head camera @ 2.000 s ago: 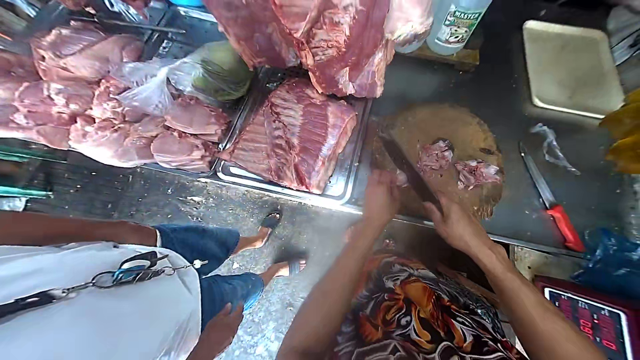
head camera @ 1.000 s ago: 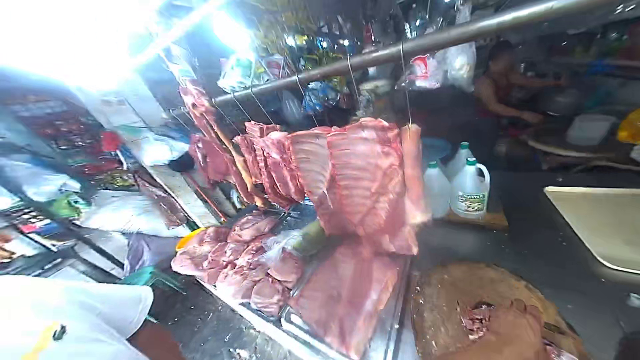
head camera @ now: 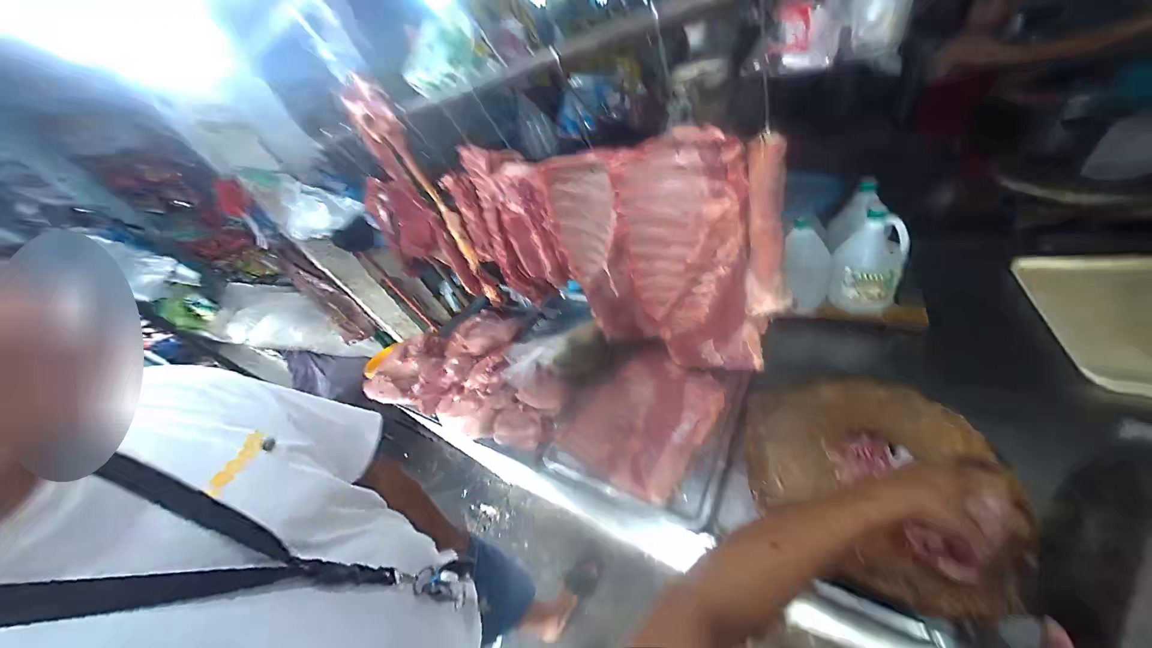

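My left hand (head camera: 976,508), blurred by motion, is over the right part of a round wooden chopping board (head camera: 810,423), at a piece of raw meat (head camera: 945,549). Whether its fingers grip the meat cannot be told. Another small cut of meat (head camera: 864,454) lies beyond my wrist on the board. Of my right hand (head camera: 1057,634), only a bit of finger shows at the bottom edge, beside a blurred grey thing that may be a knife blade; its grip is hidden.
A rib slab (head camera: 639,423) lies on a metal tray left of the board, near heaped meat cuts (head camera: 477,369). Rib slabs (head camera: 666,234) hang above. Plastic jugs (head camera: 866,265) stand behind; a beige tray (head camera: 1093,315) is at right. A person in a white shirt (head camera: 297,468) stands at left.
Two seconds ago my right hand held a knife over the board, with my left hand beside it. The view has since swung up and left. My left hand is now over the board's right part.
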